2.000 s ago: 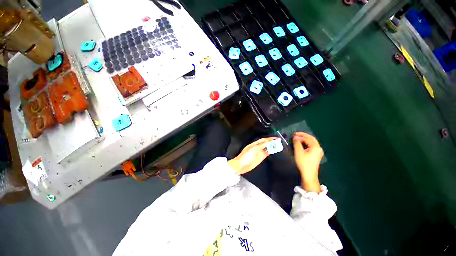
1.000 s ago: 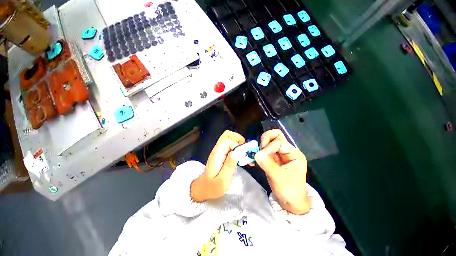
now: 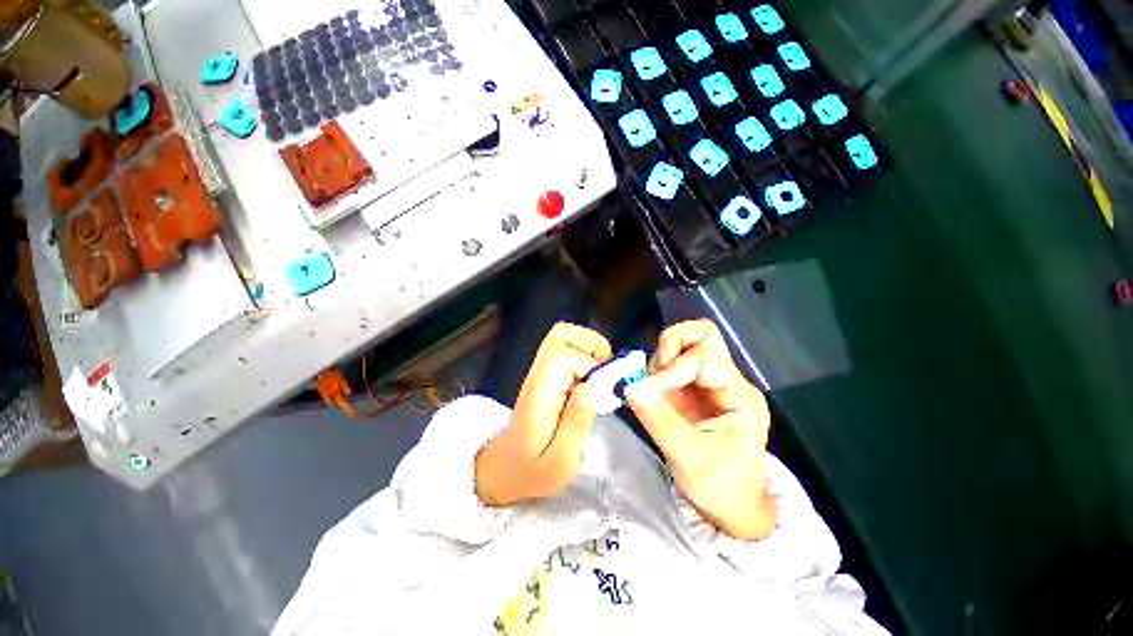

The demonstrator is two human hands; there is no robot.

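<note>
My left hand (image 3: 543, 416) holds a small light-blue housing (image 3: 611, 386) in front of my lap, between thumb and fingers. My right hand (image 3: 711, 416) meets it from the right, with its thumb and fingertips at the housing's face. A dark spot shows on the housing by the right fingertips; whether my right hand grips a pad is hidden. A clear film (image 3: 795, 326) with one black disc lies on the green surface just beyond my right hand. The black blister tray (image 3: 681, 236) holds several light-blue housings in rows.
The white machine table (image 3: 410, 280) at left bears a sheet of black discs (image 3: 326, 85), grouped orange fixtures (image 3: 168, 211), a single orange fixture block (image 3: 326, 164), loose housings (image 3: 311, 272) and a red button (image 3: 550, 204). A gold-brown machine head (image 3: 77, 62) stands at the upper left.
My right hand has moved left from the clear film to the housing, and both hands have come together. The film now lies released. The view has shifted slightly.
</note>
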